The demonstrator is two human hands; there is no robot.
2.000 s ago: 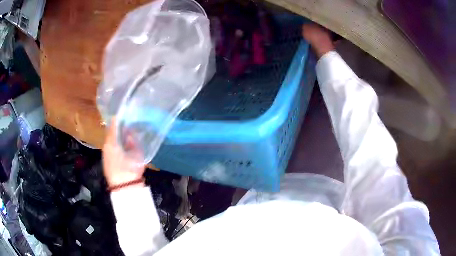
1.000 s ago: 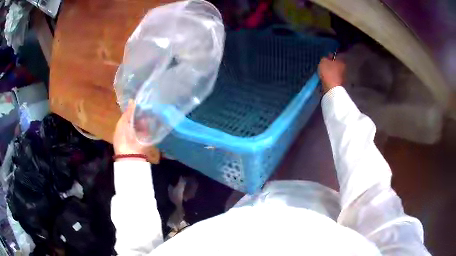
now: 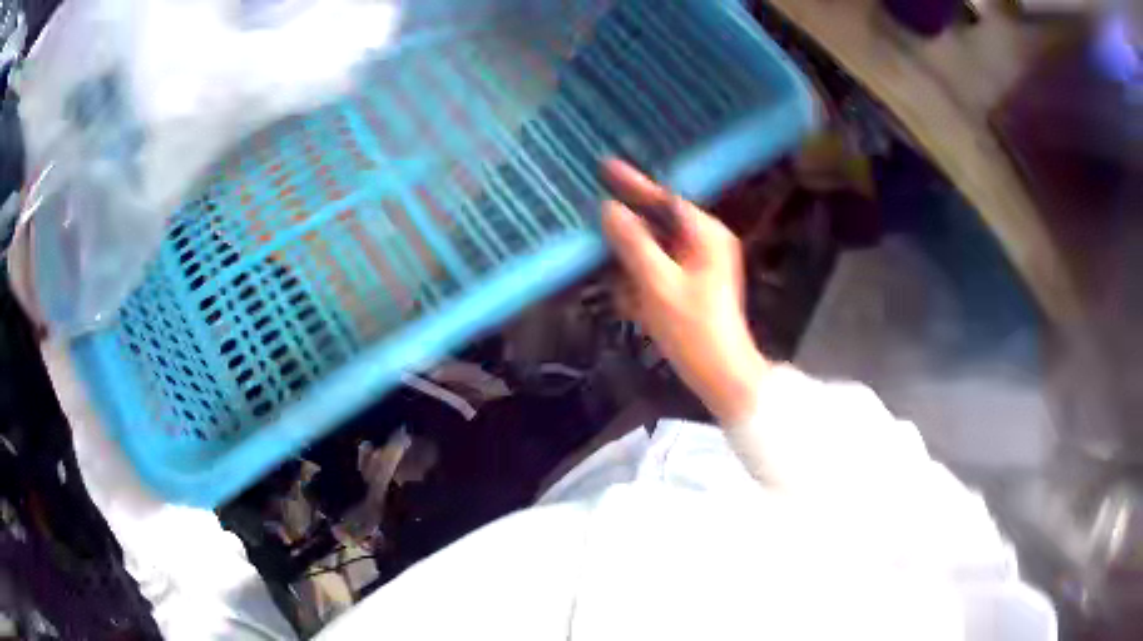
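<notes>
The blue plastic basket is tipped up in front of me, its slatted inside showing no items. A clear plastic bag covers its upper left part, blurred and partly bright white. My left hand shows only as a sliver at the left edge, at the bag and near the basket's left corner; its fingers are mostly hidden. My right hand is over the basket's near long rim, thumb and fingers apart, blurred. A dark patch between its fingers is too unclear to name.
Pale scraps lie in a dark area below the basket. A pale curved table edge runs down the upper right. A greyish translucent item lies right of my right hand. Dark material is at the far left.
The basket has tipped and swung up to the left, now showing its slatted inside. My right hand has left the far right rim and moved nearer. The bag and left hand moved left.
</notes>
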